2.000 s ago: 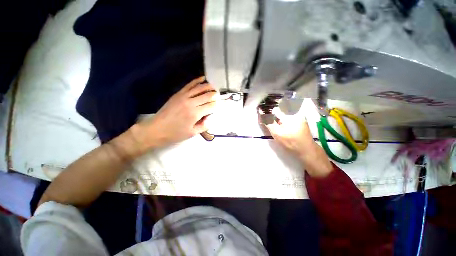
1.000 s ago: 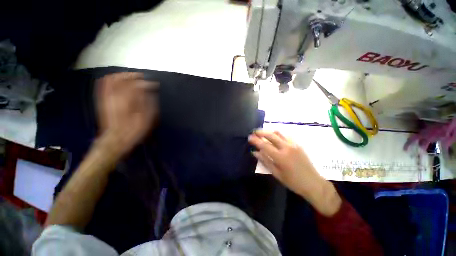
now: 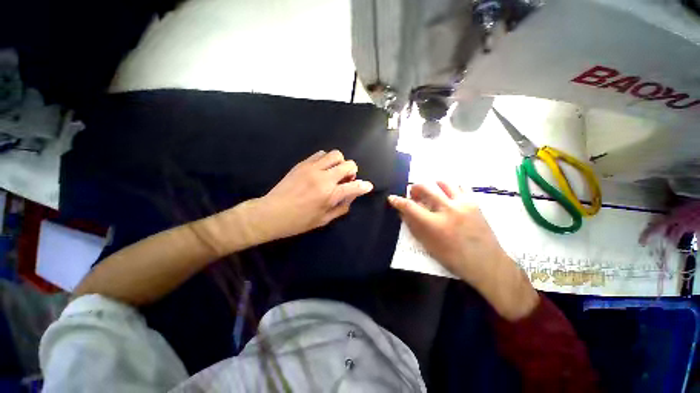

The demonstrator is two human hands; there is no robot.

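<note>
A large dark navy cloth panel lies flat on the white machine table and hangs over its front edge. Its right edge is just below the lit needle area of the sewing machine. My left hand lies on the cloth with its fingers bent; whether it pinches the cloth cannot be told. My right hand is at the cloth's right edge, fingers apart, one fingertip at the edge, holding nothing visible.
The white machine head with red BAOYU lettering fills the upper right. Scissors with green and yellow handles lie right of the needle. A pink tuft is at far right, a blue crate below, a red-rimmed box at left.
The dark cloth was first left of and behind the machine head, then spread across the table front. My left hand has moved right over the cloth; my right hand has stayed by its right edge.
</note>
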